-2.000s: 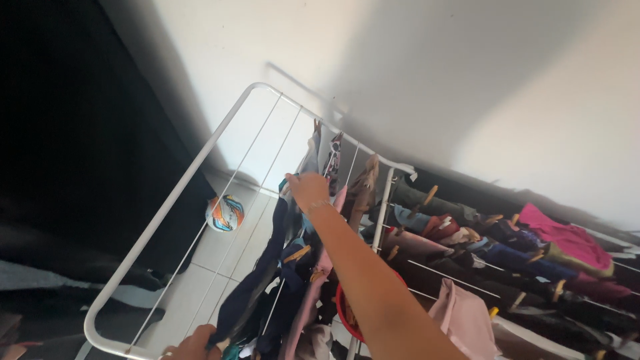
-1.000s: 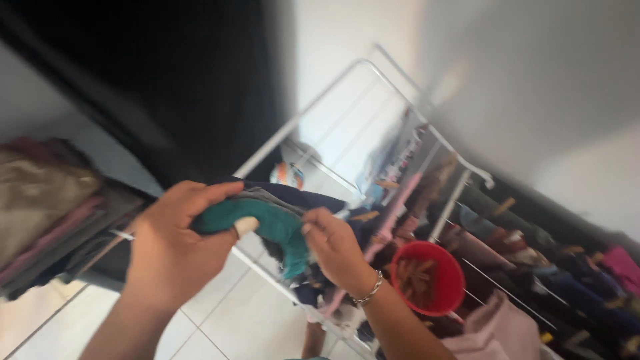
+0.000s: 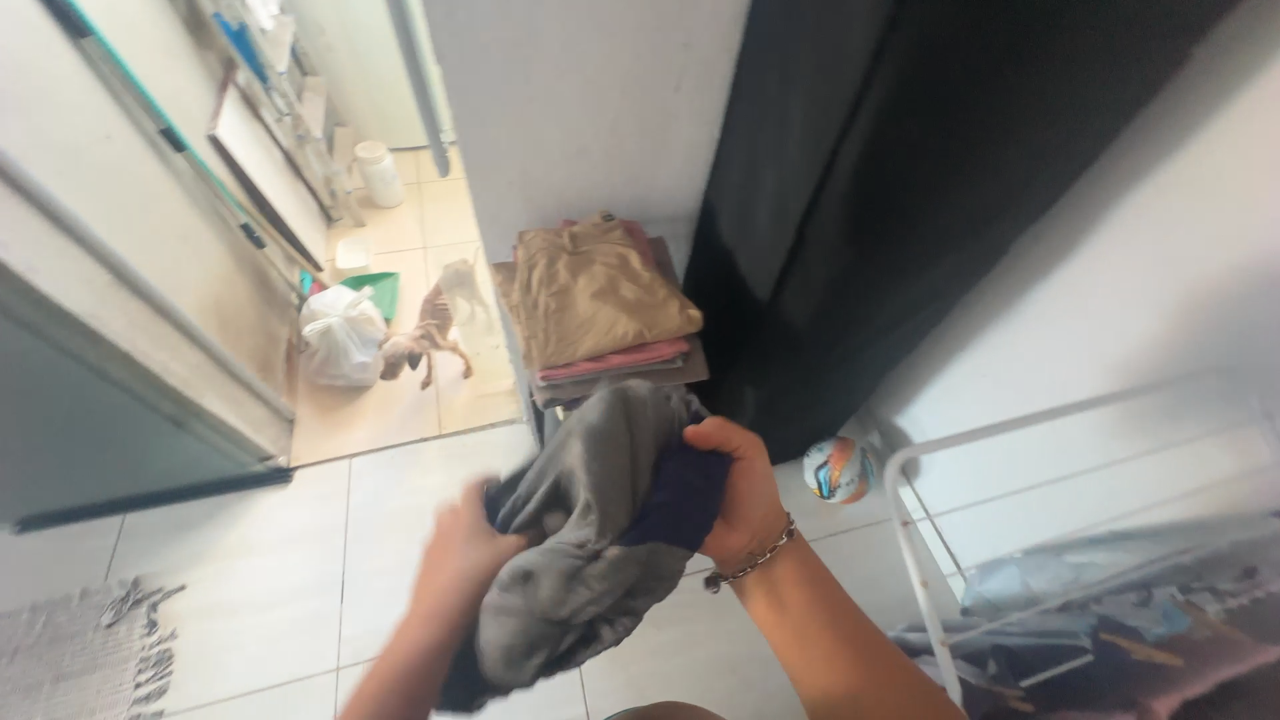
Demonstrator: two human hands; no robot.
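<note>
A bunched grey and navy cloth garment (image 3: 590, 530) hangs between my two hands, low in the middle of the view. My left hand (image 3: 465, 545), blurred, grips its left edge. On the right side, my right hand (image 3: 740, 490), with a chain bracelet at the wrist, pinches the navy part with the thumb on top. Just beyond the garment stands a stack of folded clothes (image 3: 600, 290), with a tan piece on top and pink and grey ones under it.
A white drying rack (image 3: 925, 560) with hung clothes is at the right, near a patterned ball (image 3: 838, 470). Dark fabric (image 3: 860, 200) hangs behind. Through a doorway at left are a dog (image 3: 430, 335), a white plastic bag (image 3: 343, 335) and a white jar (image 3: 378, 175). A grey fringed rug (image 3: 80, 650) lies lower left.
My hands were at the rack, then held a bundle with teal, grey and navy cloth; now grey and navy show. The view has swung left, toward the folded stack and doorway.
</note>
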